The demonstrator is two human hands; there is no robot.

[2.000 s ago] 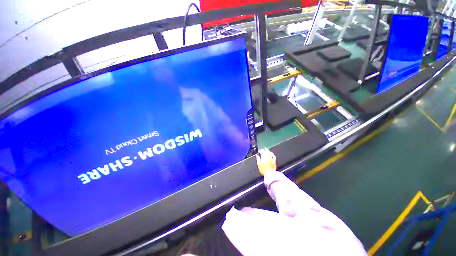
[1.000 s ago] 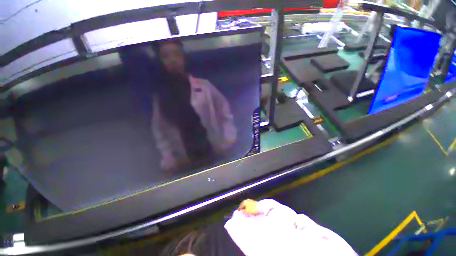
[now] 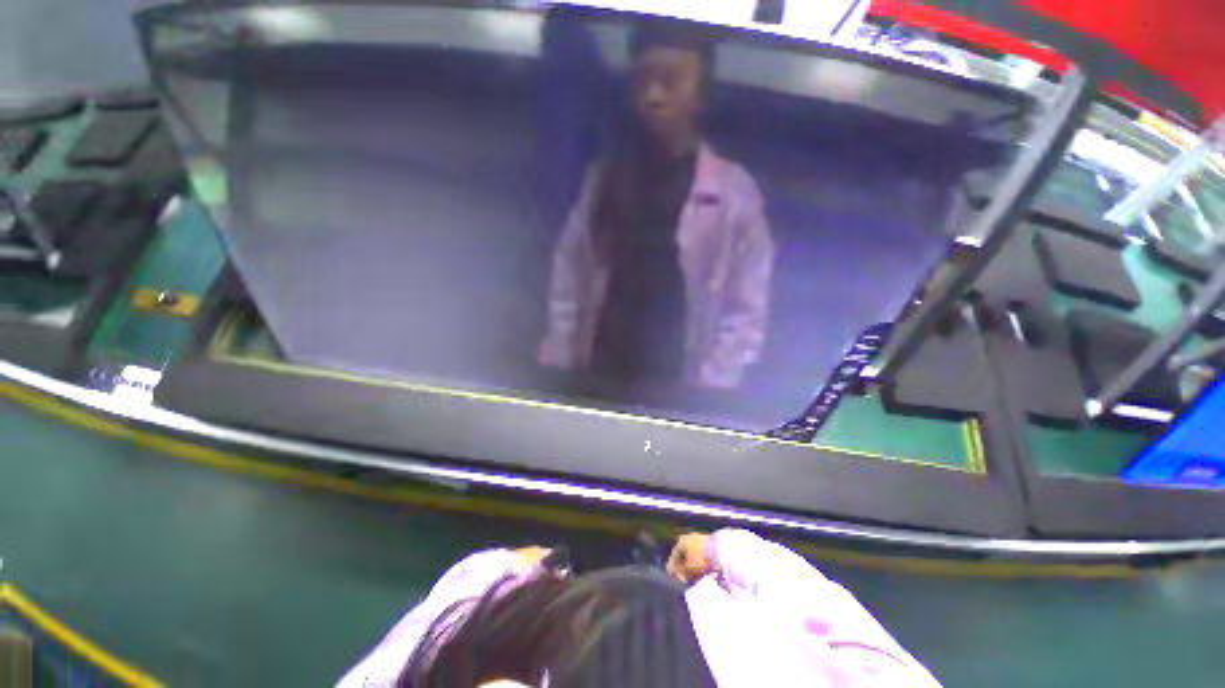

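Observation:
A large television set (image 3: 443, 242) stands on the padded pallet (image 3: 591, 450) in front of me. Its screen is dark and reflects a person in a pink jacket. My left hand (image 3: 535, 555) is at the bottom centre, low in front of the pallet edge, mostly hidden by its sleeve and dark hair. My right hand (image 3: 689, 556) is just to its right, fingers curled at the sleeve end. Small dark shapes show beside both hands; I cannot tell whether either is held. Neither hand touches the set.
A metal-edged line rail (image 3: 443, 473) runs across in front of the pallet. A slanted dark post (image 3: 987, 222) stands at the set's right side. Part of a blue screen (image 3: 1182, 444) shows at the right edge. A red panel (image 3: 1115, 47) is behind. Yellow lines mark the green floor.
The screen has gone from blue with a logo to dark. My right hand has drawn back from the set's lower right corner to the bottom centre. My left hand now shows. The view has turned left.

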